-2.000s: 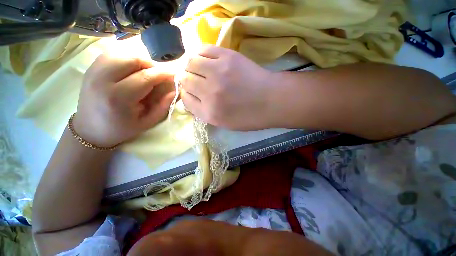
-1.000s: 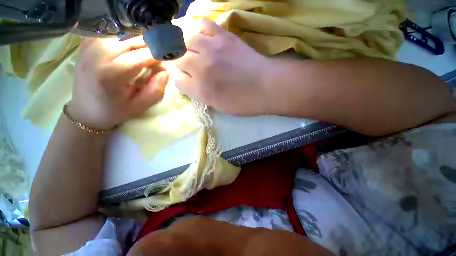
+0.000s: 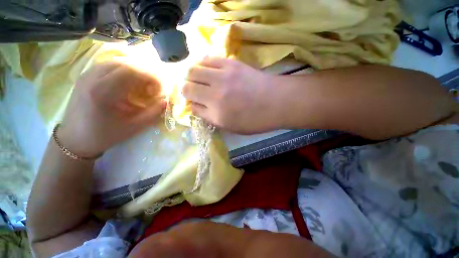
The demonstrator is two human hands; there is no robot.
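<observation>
My left hand (image 3: pixel 118 101), slightly blurred, has its fingers curled on the lace trim below the lamp glare. My right hand (image 3: pixel 234 95) is closed on the yellow fabric and lace, close to the right of my left hand. The lace trim (image 3: pixel 201 153) hangs from my right hand over the table edge, along a fold of yellow fabric (image 3: pixel 219 176). A short piece of lace shows between the hands. The dark sewing machine head (image 3: pixel 156 17) with a grey blunt knob (image 3: pixel 171 45) is just above the fingers. Glare hides the fingertips and needle area.
A pile of yellow fabric (image 3: pixel 322 33) lies behind my right forearm. Dark blue thread snips (image 3: pixel 420 38) and a dark looped object (image 3: pixel 451 25) lie at the far right. The grey table edge with fine marks (image 3: pixel 282 146) crosses in front of the red apron (image 3: pixel 261 186).
My hands have moved down towards me and slightly apart. The lace between them now shows. The hanging fabric has opened out over the edge, and its lace hangs straighter.
</observation>
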